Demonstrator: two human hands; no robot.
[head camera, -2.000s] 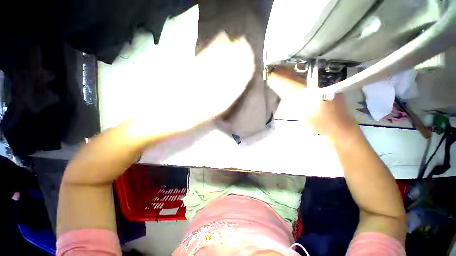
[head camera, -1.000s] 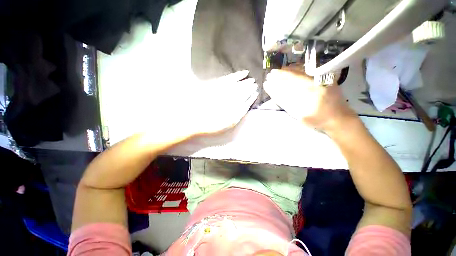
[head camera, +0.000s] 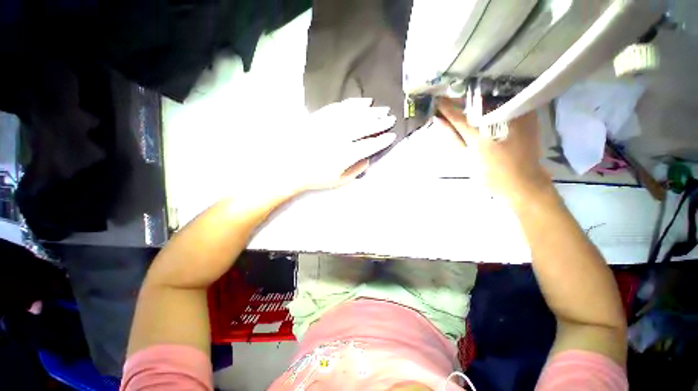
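A dark grey-brown fabric panel (head camera: 354, 57) lies on the white table (head camera: 398, 221), left of the pale sewing machine head (head camera: 497, 42). My left hand (head camera: 340, 145) is overexposed and lies on the panel's near end, palm down with fingers spread a little, pressing it flat. My right hand (head camera: 494, 141) is under the machine head, right of the needle area. Its fingertips are close to the panel's edge beside a yellow-green spot. The machine partly hides them, so I cannot tell whether they grip the cloth.
Black cloth (head camera: 153, 38) is heaped at upper left and hangs down the left side. A white scrap (head camera: 589, 126), a brownish tool handle (head camera: 647, 179) and black loops (head camera: 677, 229) lie at right. A ribbed knob (head camera: 637, 59) is on the machine. A red basket (head camera: 252, 309) is below the table.
The panel's near end has moved away from me and its slanted edge now shows. My left hand has shifted slightly left with its fingers more spread. My right fingers have drawn slightly right.
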